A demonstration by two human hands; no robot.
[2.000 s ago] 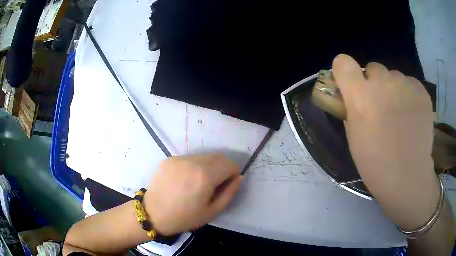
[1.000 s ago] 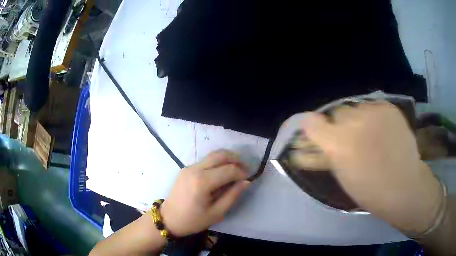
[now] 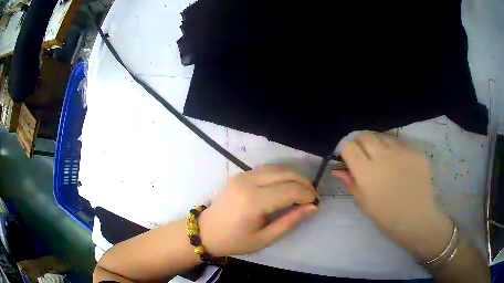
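Note:
The black cut garment panel (image 3: 326, 66) lies on the white table cover (image 3: 138, 160). A narrow black tape (image 3: 177, 114) runs from the upper left to my left hand (image 3: 268, 207). My left hand pinches it between thumb and fingers, and a short length (image 3: 321, 172) runs on up to the panel's lower edge. My right hand (image 3: 387, 190) is at that edge, fingers bent near the tape's end; whether it holds anything is hidden by the fingers.
A blue plastic basket (image 3: 65, 160) is at the left table edge. A long dark padded shape (image 3: 27, 52) is at the upper left. A pale shiny rim (image 3: 491, 221) stands upright at the right edge. Dark cloth hangs at the near edge.
The iron has left my right hand, which is now at the panel's edge by the tape. My left hand, still on the tape, has moved right.

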